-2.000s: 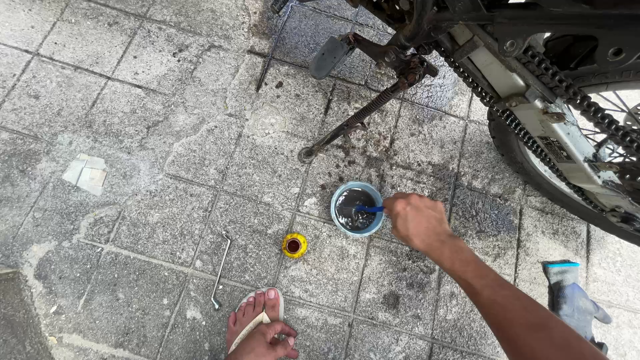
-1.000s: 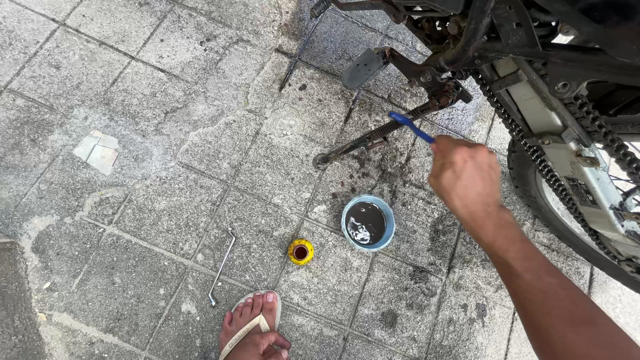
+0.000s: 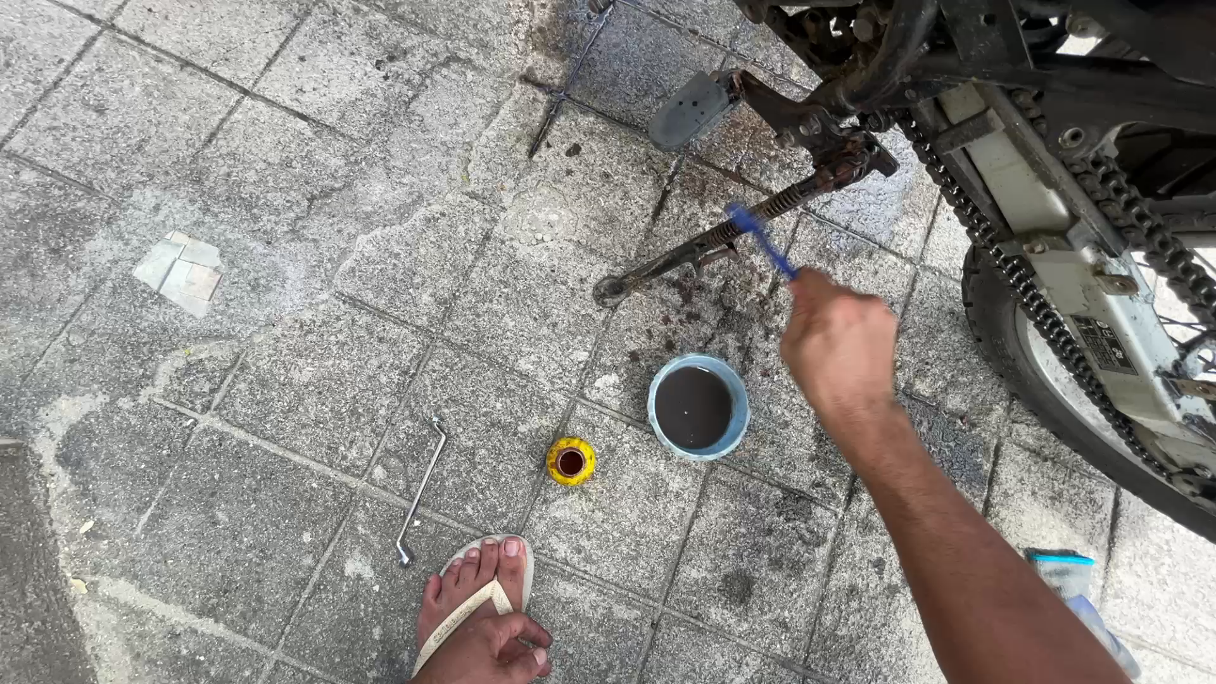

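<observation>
My right hand [image 3: 841,351] grips a blue brush [image 3: 763,239], probably a toothbrush, its head against the spring of the motorcycle's kickstand [image 3: 703,245]. Below the stand, a light blue bowl [image 3: 656,418] of dark liquid rests on the paving. Left of the bowl is a small open yellow container [image 3: 571,462]. A double-ended metal wrench [image 3: 423,489] lies farther left. At the bottom, my left hand [image 3: 494,651] rests by my sandalled foot, fingers partly curled, with nothing visible in it.
The motorcycle's chain [image 3: 1035,304], swingarm [image 3: 1111,285] and rear tyre [image 3: 997,332] fill the right side. A footpeg [image 3: 689,111] juts out above the stand. A grey glove [image 3: 1083,598] lies at lower right. Pale flat fragments [image 3: 180,273] sit on the paving at left.
My right hand has lifted the blue brush out of the bowl and carried it up to the kickstand. Between one second ago and now, the brush has moved down along the stand's spring.
</observation>
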